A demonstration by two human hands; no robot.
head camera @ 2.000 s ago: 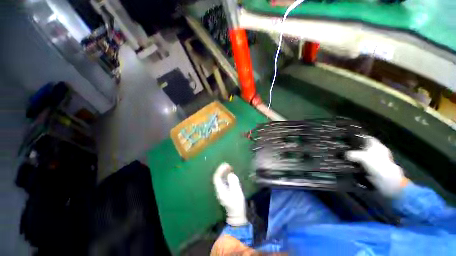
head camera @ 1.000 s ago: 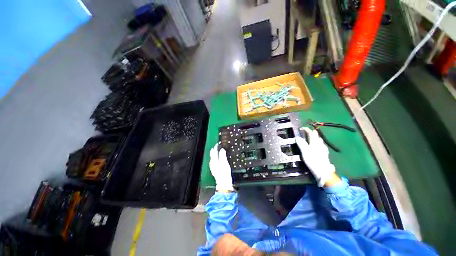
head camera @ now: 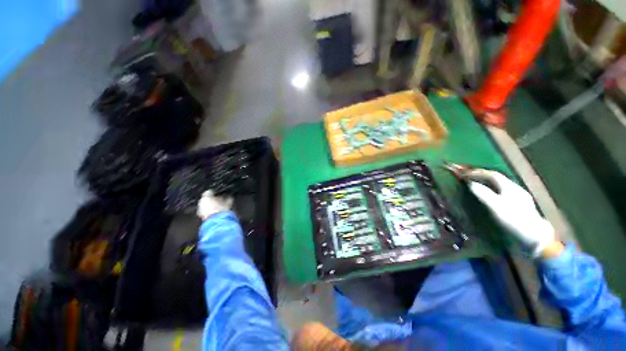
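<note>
A black carrier frame (head camera: 384,262) lies on the green table mat, with two green circuit board panels (head camera: 351,223) showing side by side in it. My left hand (head camera: 214,204), white-gloved and blurred, is down over the black bin at the left, at the near edge of a dark studded piece (head camera: 206,175); whether it grips this is unclear. My right hand (head camera: 508,209), white-gloved, is right of the frame, closed around the handles of diagonal cutters (head camera: 458,170); the jaws point left and the handles are mostly hidden.
A cardboard tray (head camera: 333,145) of tangled pale blue-green pieces is behind the frame. The black bin (head camera: 273,206) stands left of the table, with dark stacks (head camera: 123,161) beyond it. A red-wrapped post (head camera: 518,58) rises at the table's far right corner, beside a dark green conveyor.
The perforated dark cover is off the carrier frame, exposing the green panels. My left hand has moved left into the bin. My right hand has moved right off the cover onto the cutters.
</note>
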